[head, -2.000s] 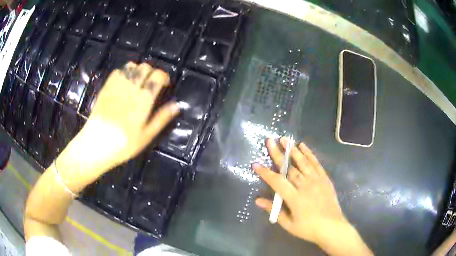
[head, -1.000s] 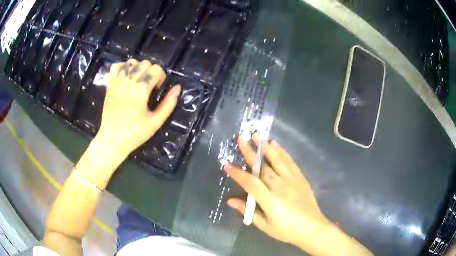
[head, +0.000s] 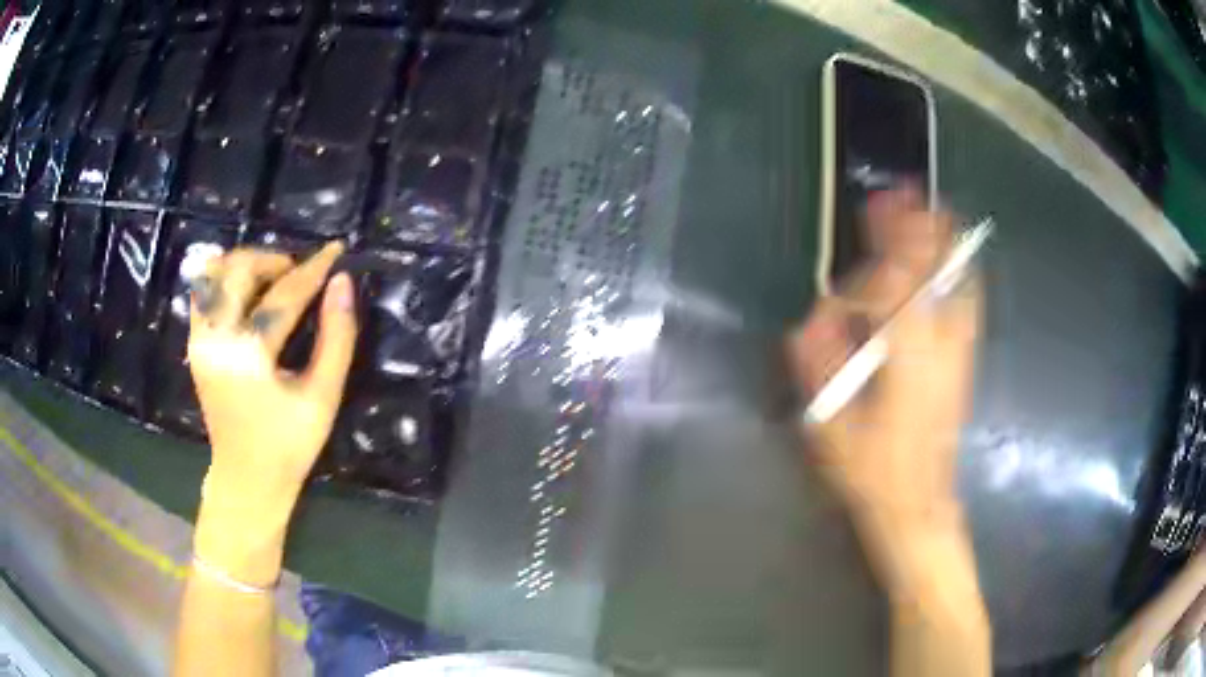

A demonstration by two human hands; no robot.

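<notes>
My left hand (head: 271,351) is over the glossy black blister tray (head: 324,99) at left, fingers curled and the thumb and index tips close together. Whether it grips anything is hidden against the dark tray. My right hand (head: 906,384), blurred, is raised at right beside and partly over the smartphone. It holds the white tweezers (head: 860,377) slantwise across the palm; their fine tips are not clear. The clear carrier sheet (head: 456,569), with dark dots and bright specks in rows, lies between tray and phone, touched by neither hand.
The smartphone (head: 880,132) lies on the dark green mat (head: 714,529), its lower end covered by my right hand. A pale rail (head: 1018,126) curves along the far edge. Dark glossy items stand at far right. Another person's arm (head: 1164,622) shows at bottom right.
My right hand has lifted off the carrier sheet and moved right to the phone, still with the tweezers. My left hand stays at the tray. The view has shifted.
</notes>
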